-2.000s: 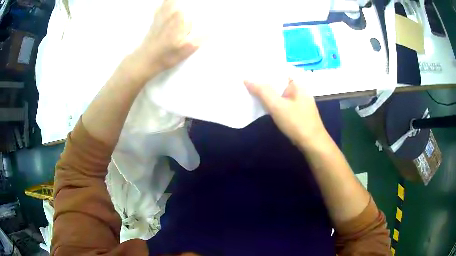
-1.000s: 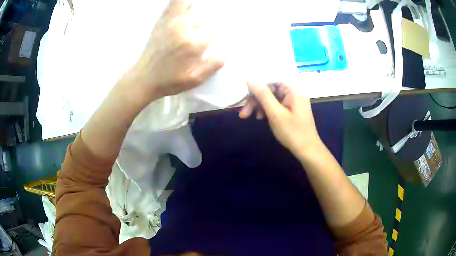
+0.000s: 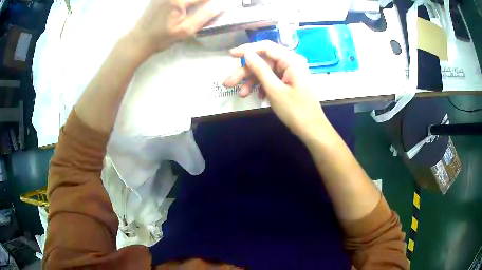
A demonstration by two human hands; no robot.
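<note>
The white garment panel (image 3: pixel 169 74) lies on the left of the table and drapes over its front edge. My left hand (image 3: pixel 177 21) rests on the white cloth near the top edge, fingers spread beside the machine's grey metal edge; glare hides whether it grips any cloth. My right hand (image 3: pixel 267 68) is above the table front, fingers apart and slightly curled, with no cloth seen in it. The blue tray (image 3: pixel 320 50) lies behind and right of my right hand. A clear round eye guard (image 3: pixel 288 36) sits over its left part.
A cream-white heap (image 3: pixel 55 68) covers the far left of the table. White pieces (image 3: pixel 140 200) hang beside my lap. A white strip (image 3: pixel 394 109) loops over the right table edge (image 3: pixel 364 100). A dark round object (image 3: pixel 428 126) and a carton stand at the right.
The cloth that covered the table front and machine has moved left, uncovering ruler marks, the machine edge and more of the blue tray. Both hands have moved; the right went up and left.
</note>
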